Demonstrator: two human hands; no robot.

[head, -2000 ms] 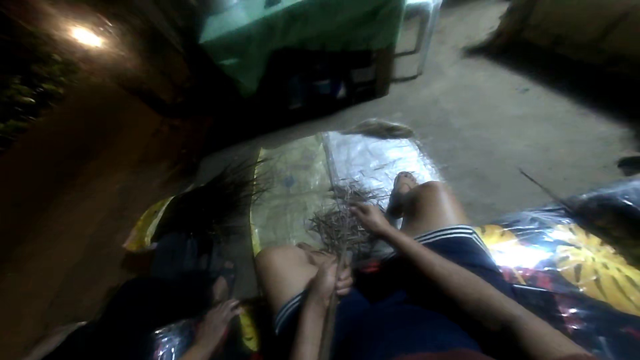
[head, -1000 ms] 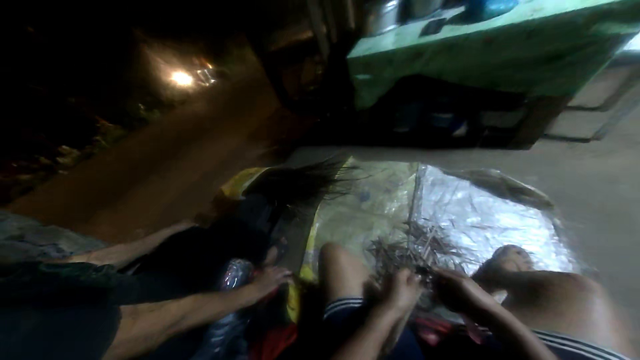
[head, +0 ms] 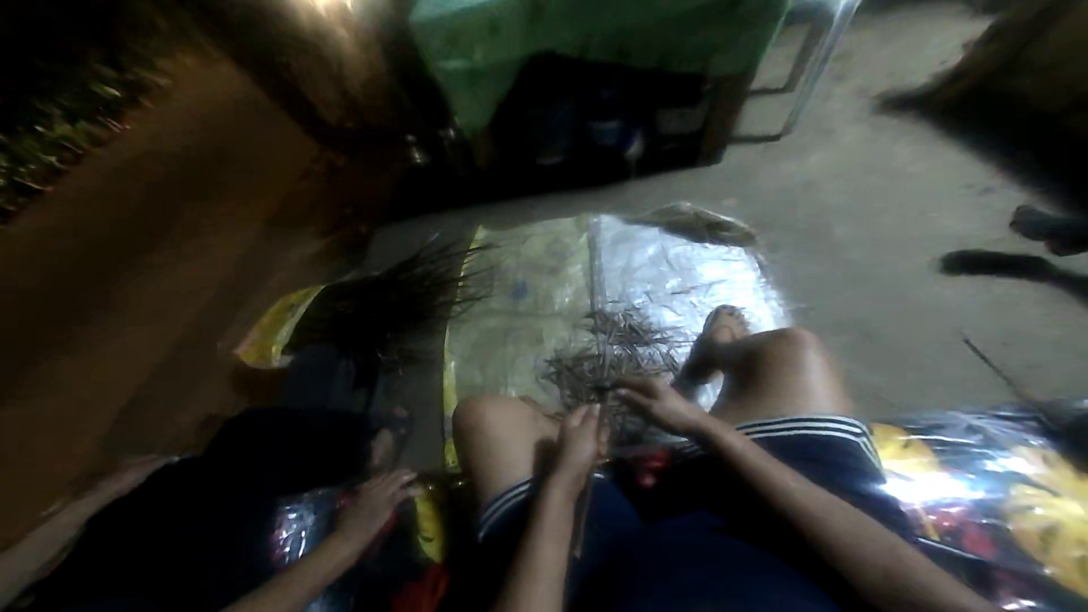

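My left hand [head: 582,440] is closed around a thin bundle of dark sticks or stalks [head: 583,514], which runs down across my lap. My right hand [head: 650,401] is at the upper end of this bundle, its fingers close to the tip; blur hides whether they pinch it. Just beyond both hands, short dark cut pieces [head: 625,340] lie scattered over a flattened yellow and white woven sack [head: 518,297]. A heap of long dark thin stalks [head: 382,306] rests at the sack's left side.
Another person's hand [head: 374,506] is to my left, beside dark clothing. A table with a green cloth [head: 612,25] stands ahead, a chair leg [head: 807,93] next to it. Shiny floral plastic sheeting [head: 960,484] covers the seat at right. An animal's dark legs [head: 1003,263] show at far right.
My right hand's fingers are more spread and raised than one second ago, when both hands were close together. The view has swung left and back right.
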